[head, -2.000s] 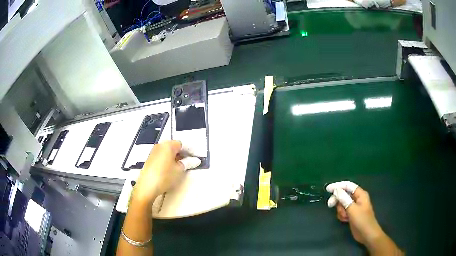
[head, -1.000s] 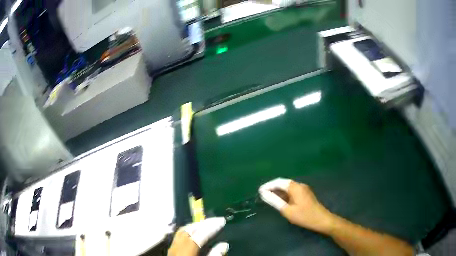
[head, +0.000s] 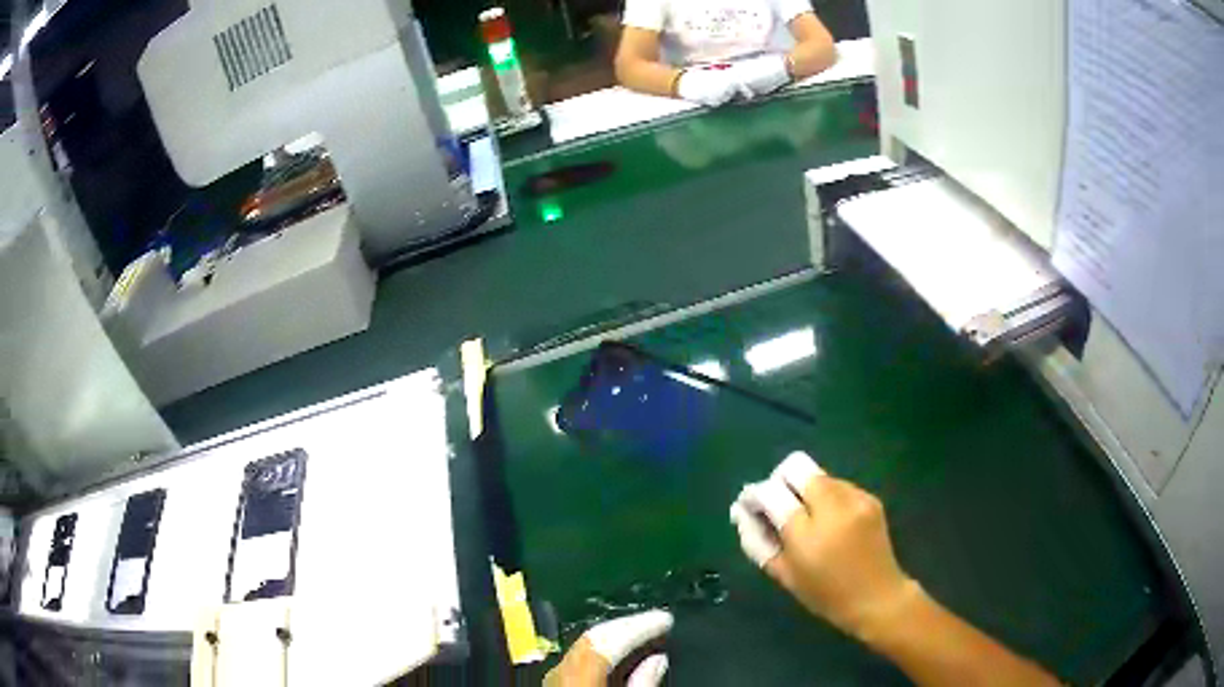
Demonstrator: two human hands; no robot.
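A dark phone middle frame [head: 591, 403], partly blurred, shows slantwise over the green mat [head: 940, 403]; its lower outline blends into the mat. My right hand [head: 826, 544], with white finger cots, is just beyond the frame's right end with its fingertips curled together; whether they grip it is unclear. My left hand [head: 622, 651] is cut off by the bottom edge, thumb and finger curved; what it holds cannot be seen. Clear film scraps [head: 651, 591] lie on the mat between the hands. Several middle frames [head: 266, 530] lie on the left conveyor belt [head: 369, 510].
Yellow tape strips [head: 513, 615] mark the mat's left edge. At right, a short conveyor [head: 940, 248] comes out of a cabinet [head: 987, 108] with a posted sheet. A white machine [head: 322, 108] stands at upper left. Another person's gloved hands [head: 732, 81] rest across the bench beside a signal light [head: 501, 61].
The view has turned right and tipped up, and the other person now shows. A middle frame now appears over the mat. The frame seen earlier on the right conveyor is gone.
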